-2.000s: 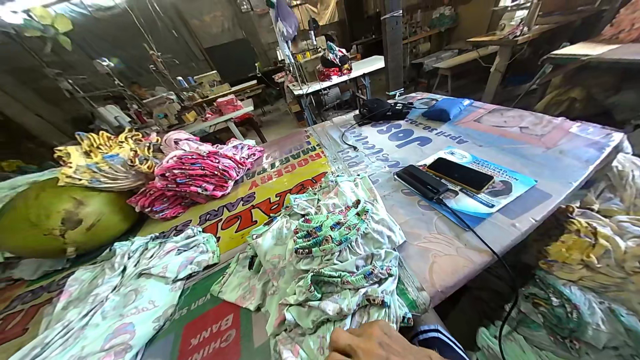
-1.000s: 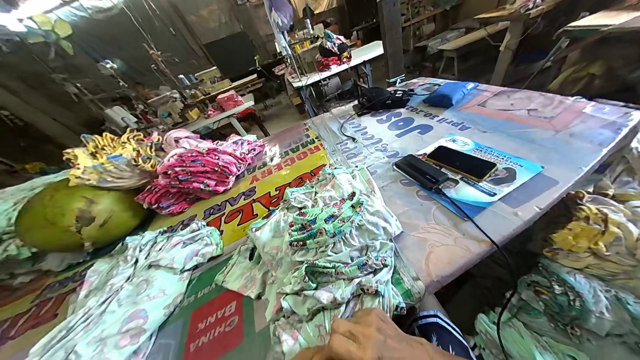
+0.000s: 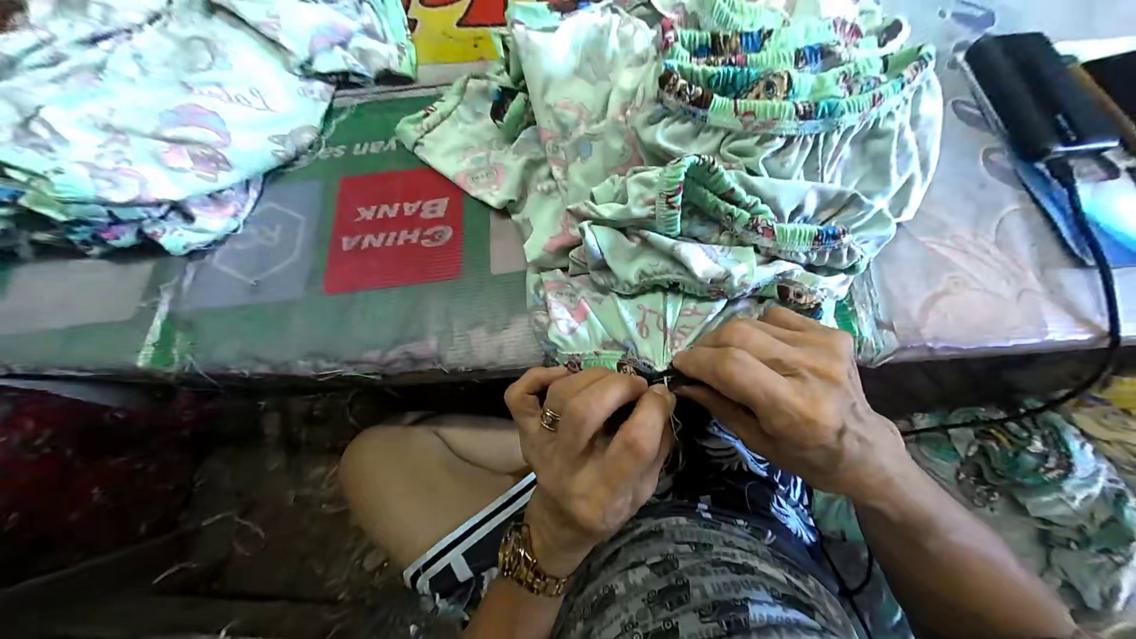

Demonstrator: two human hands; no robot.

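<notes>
At the table's near edge my left hand (image 3: 595, 439), with a ring and a gold-coloured watch, pinches the edge of a light green printed garment (image 3: 657, 319). My right hand (image 3: 785, 390) meets it there, its fingers closed on a small dark tool (image 3: 670, 378) whose kind I cannot tell. Loose threads hang below the fingertips. The garment's cloth runs up onto the table, where more green garments with gathered elastic edges (image 3: 790, 106) lie heaped. Another heap of printed light green cloth (image 3: 169, 124) lies at the left.
The table (image 3: 399, 328) has a printed plastic cover. A black device (image 3: 1038, 93) lies at the right, its black cable (image 3: 1109, 266) hanging over the edge. Below right, more green cloth (image 3: 1029, 497) is piled. My bent leg (image 3: 426, 461) is beneath the table's edge.
The view has tilted down towards my lap. Both hands now show, together at the garment's edge; earlier only one hand showed, at the bottom of the view.
</notes>
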